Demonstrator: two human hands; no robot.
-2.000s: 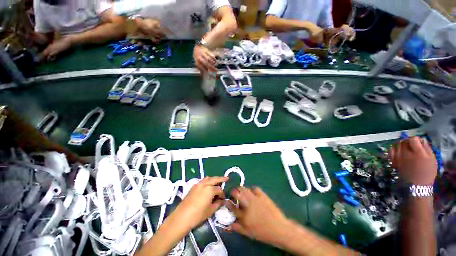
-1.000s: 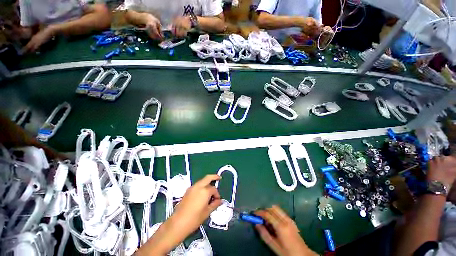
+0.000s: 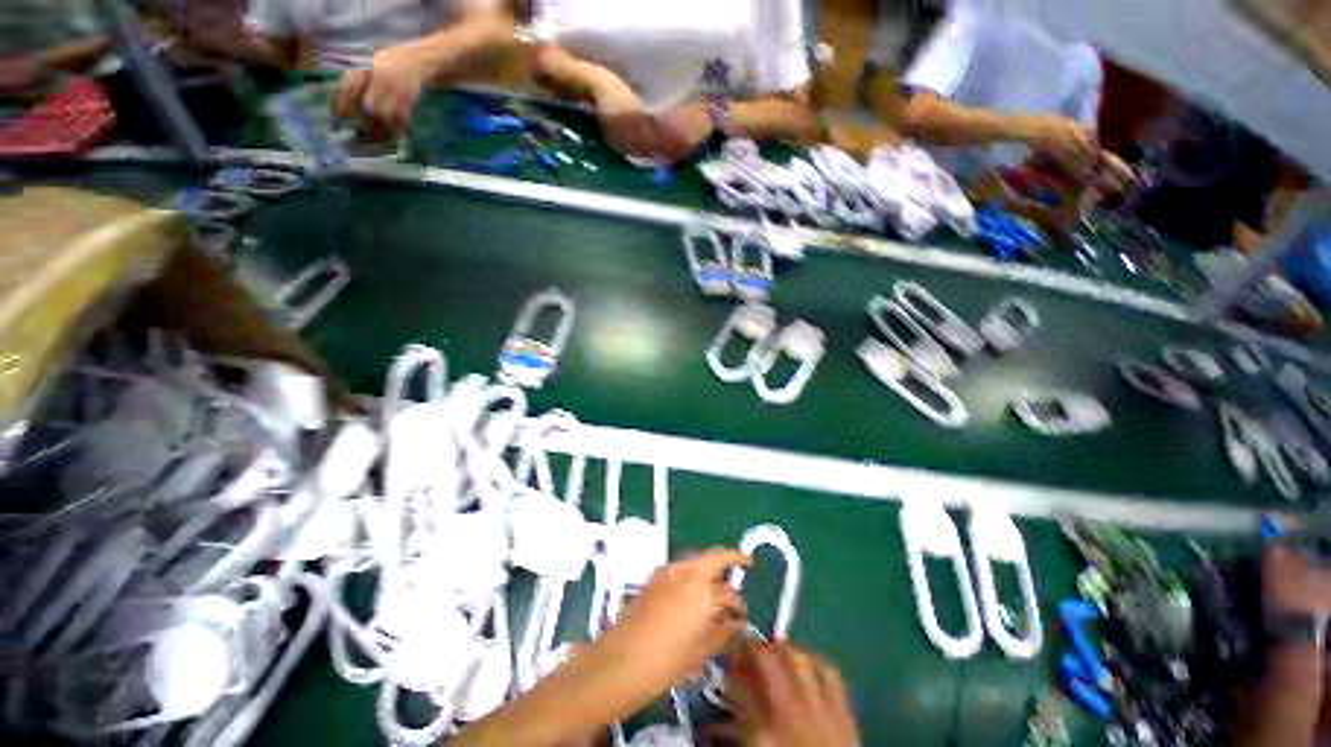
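A white loop housing [image 3: 790,577] lies on the green worktop in front of me, its loop pointing away. My left hand [image 3: 686,613] pinches the loop's left side with the fingertips. My right hand [image 3: 788,692] is over the housing's base, at the bottom of the picture, fingers curled down. The hands mostly cover the base; I cannot see what the right fingers hold. No blue cylinder shows between them.
A tangled pile of white housings [image 3: 423,584] and a brown carton [image 3: 73,270] are at left. Two housings [image 3: 942,577], blue cylinders [image 3: 1082,657] and metal parts lie at right. Loops lie on the belt [image 3: 628,416]. People work opposite; another person's arm [image 3: 1292,642] is at right.
The view has swung left, showing the carton. My right hand, which held a blue cylinder beside the housing, has moved onto the base. The cylinder is out of sight. My left hand stays at the loop.
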